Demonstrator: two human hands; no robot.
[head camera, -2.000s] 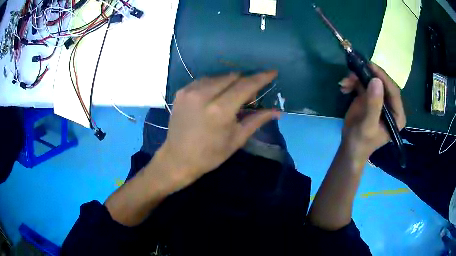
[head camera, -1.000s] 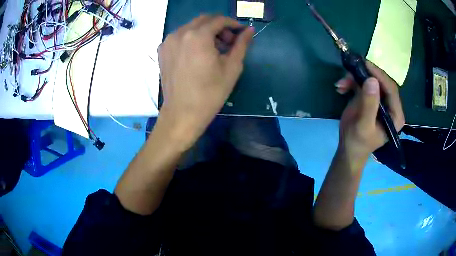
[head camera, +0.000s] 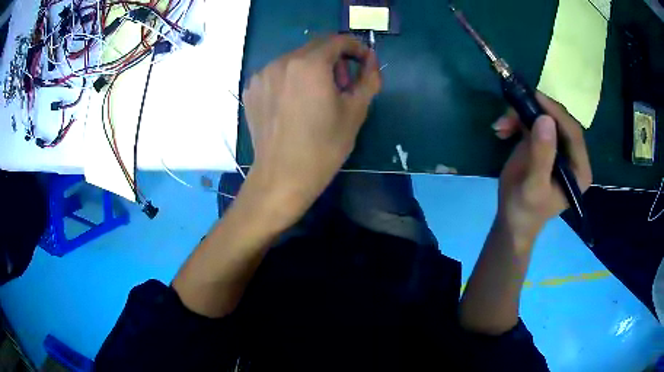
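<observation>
The holding block (head camera: 369, 18), dark with a pale yellow top, sits on the green mat at the top middle. A tiny silvery connector (head camera: 371, 38) sticks out of its near edge. My left hand (head camera: 309, 109) is just below the block, thumb and index finger pinched together by the connector. A fine white wire (head camera: 384, 67) shows beside these fingertips; its held part is hidden. My right hand (head camera: 542, 152) holds the black soldering iron (head camera: 521, 96), its tip pointing up and left, off the mat and apart from the block.
Wire harnesses (head camera: 109, 54) lie on a white sheet (head camera: 196, 109) at left, one hanging over the bench edge. A yellow paper strip (head camera: 575, 65) and a small dark box with a yellowish face (head camera: 643, 134) are at right. A blue stool (head camera: 84, 218) stands below left.
My left hand has moved up from the bench's front edge to the block, and its spread fingers have closed into a pinch. My right hand has barely moved.
</observation>
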